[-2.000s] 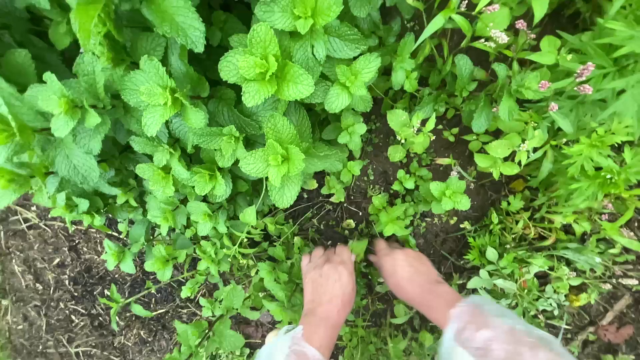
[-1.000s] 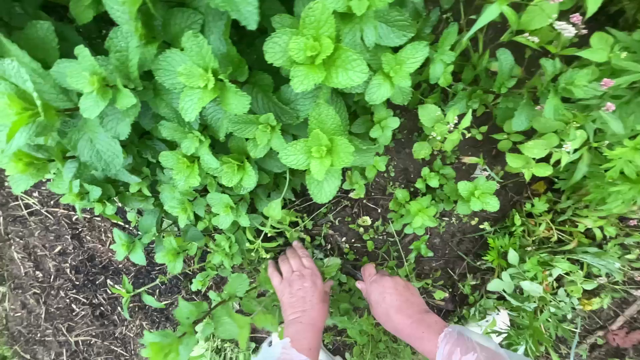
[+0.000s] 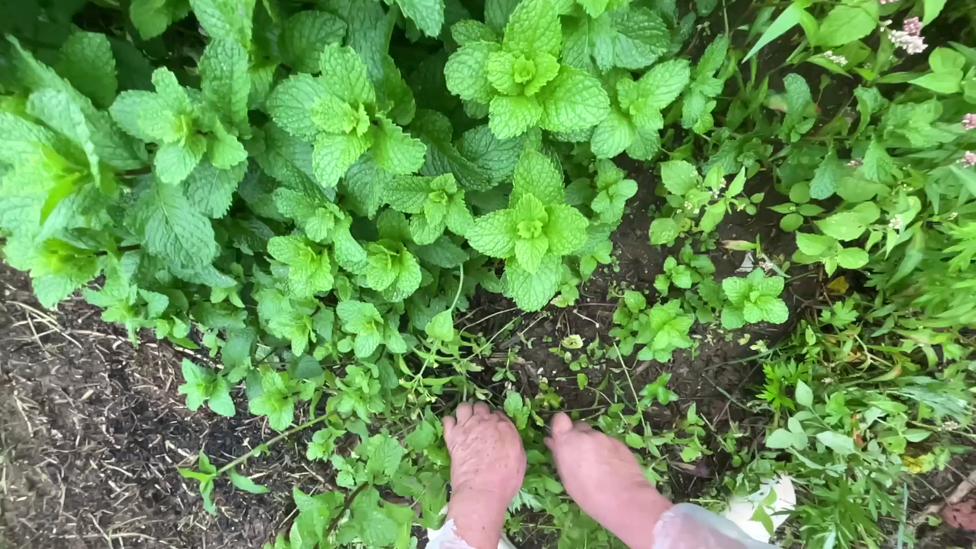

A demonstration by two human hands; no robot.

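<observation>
My left hand (image 3: 484,457) reaches down among low green stems at the bottom centre, its fingertips hidden in the leaves. Just right of it, my right hand (image 3: 598,465) is curled at the soil's edge, with something thin and dark by its fingers that is too small to name. Whether either hand grips anything cannot be seen. Above the hands stands a dense mint plant (image 3: 530,229) with toothed, crinkled leaves. Small seedlings (image 3: 663,329) grow in the dark soil (image 3: 602,305) to the upper right of my right hand.
Mulched soil with dry straw bits (image 3: 91,427) lies at the left. A leafy stem (image 3: 267,446) stretches over it. Feathery weeds (image 3: 839,396) and pink-flowered plants (image 3: 907,38) fill the right side. A white object (image 3: 762,507) lies by my right sleeve.
My left hand's fingers were spread over the leaves a second ago and now point down into them. My right hand stays close beside it. The view has shifted somewhat.
</observation>
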